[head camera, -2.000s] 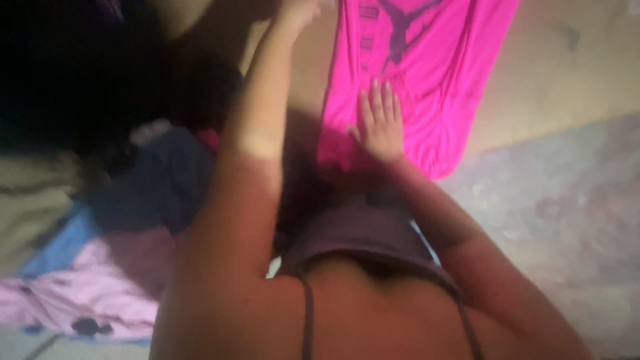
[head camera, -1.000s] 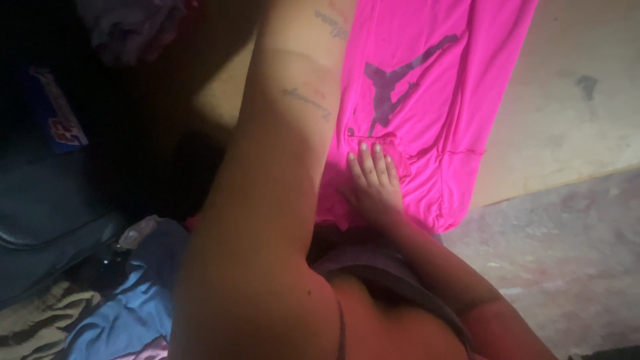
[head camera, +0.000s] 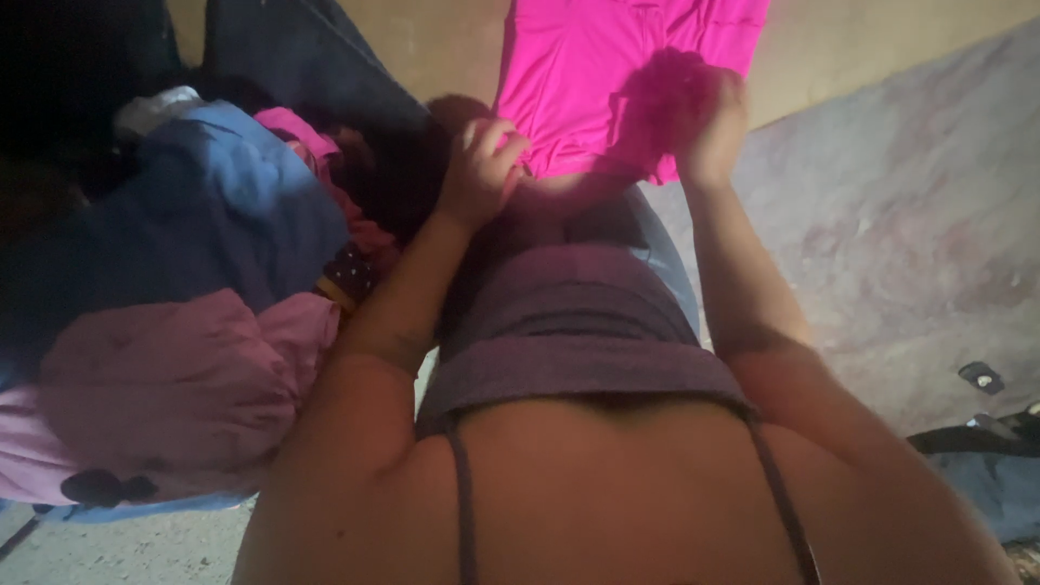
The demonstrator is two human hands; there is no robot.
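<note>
A bright pink garment lies on a tan surface in front of me, its near end close to my waist. At its near left corner, my left hand has bent fingers closed on the fabric edge. My right hand is over the near right part of the garment, blurred, with a dark shadow beside it. Whether its fingers grip the cloth I cannot tell. The dark figure print is out of view.
Piled clothing lies at my left: a blue cloth, a pink-mauve cloth with dark spots, and dark fabric beyond. The tan surface extends behind the garment. A small dark object lies on the mottled floor at right.
My left hand has come back from far ahead to the garment's near left corner. My right hand, earlier flat on the pink fabric, is now raised or curled at its right side.
</note>
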